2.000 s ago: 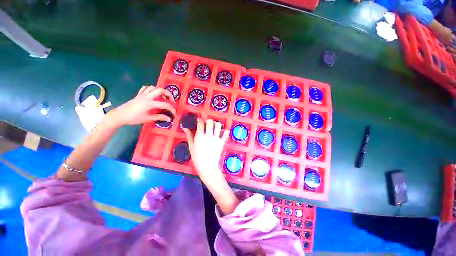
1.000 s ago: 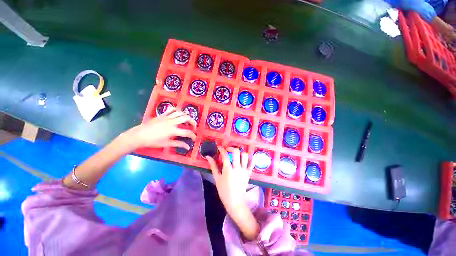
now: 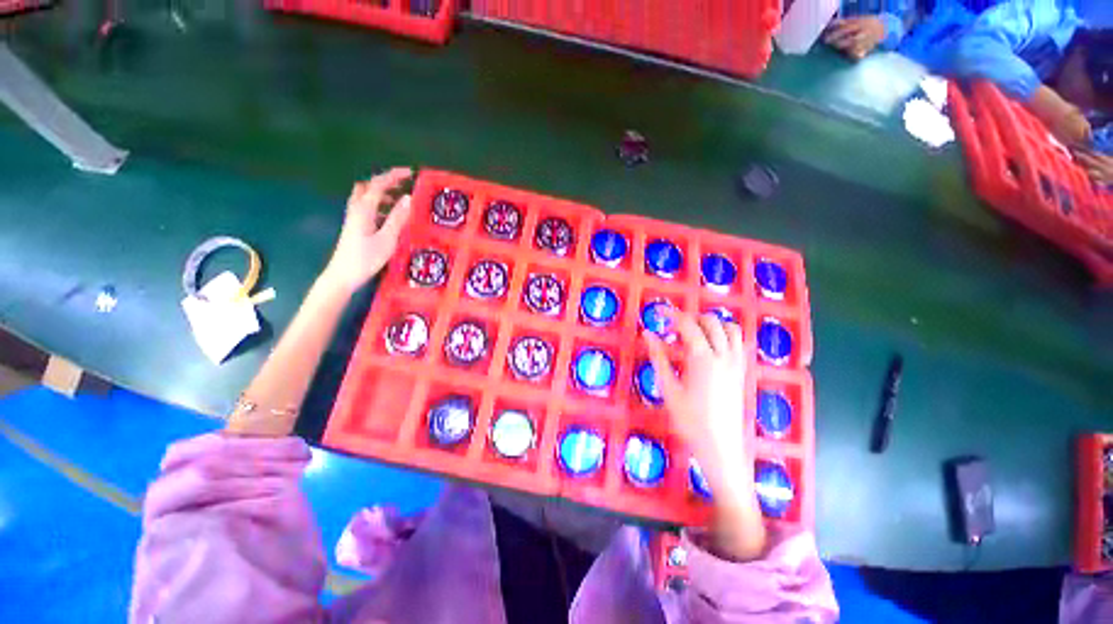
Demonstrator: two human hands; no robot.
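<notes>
A red compartment tray lies on the green bench with a round watch body in most pockets. The left columns show dials with red and white marks, such as one watch body. The columns to the right are lit blue; a front-row screen is pale white. The front left pocket is empty. My left hand is at the tray's back left corner, fingers apart, holding no watch body. My right hand is over the blue-lit watch bodies, fingers spread; its fingertips cover some, and whether they touch is unclear.
Tape roll and white paper lie left. Loose watch bodies lie beyond the tray. A black pen-like stick and black box lie right. Stacked red trays stand at the back; another person's hands are at a red tray.
My left hand has moved from the front pockets to the back left corner. My right hand has moved right and back. Two front-row screens that were dark are now lit.
</notes>
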